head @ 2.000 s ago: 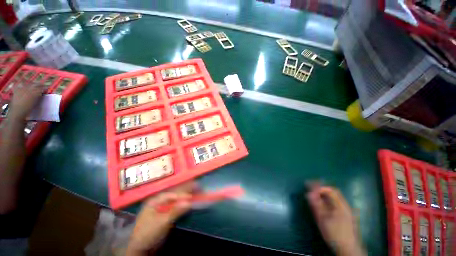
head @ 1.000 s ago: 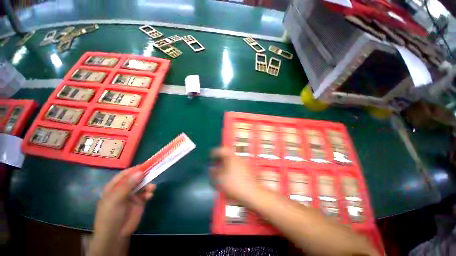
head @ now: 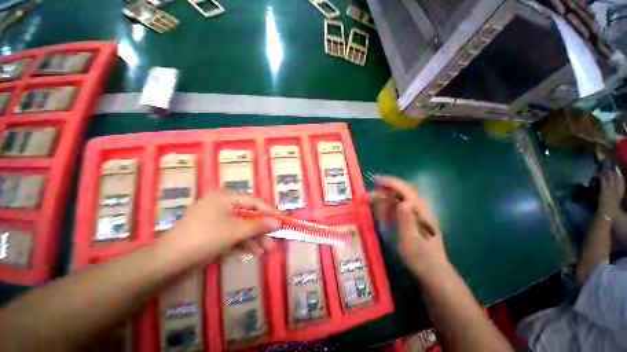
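Observation:
My left hand [head: 223,221] holds a narrow red-and-white label sheet [head: 313,232] by one end, over a red foam tray [head: 227,135]. The tray holds gold-beige phones [head: 332,173], back up, in two rows. My left hand and forearm hide some lower-row pockets. My right hand [head: 411,223] is just right of the tray, blurred, with its fingers closed around thin dark tweezers [head: 425,225]. Their thin tip shows faintly beyond the fingertips, close to the tray's right edge.
Another red tray of phones [head: 81,113] stands at the left. A small white block [head: 159,88] lies on the pale strip. Loose gold frames [head: 335,38] lie behind. A grey machine [head: 474,69] with yellow-wrapped feet stands back right. Another person's arm [head: 605,206] is at the right edge.
The view has shifted to the right, and the second tray is now in front of me. My left hand has brought the label sheet over it. My right hand has moved to the tray's right side.

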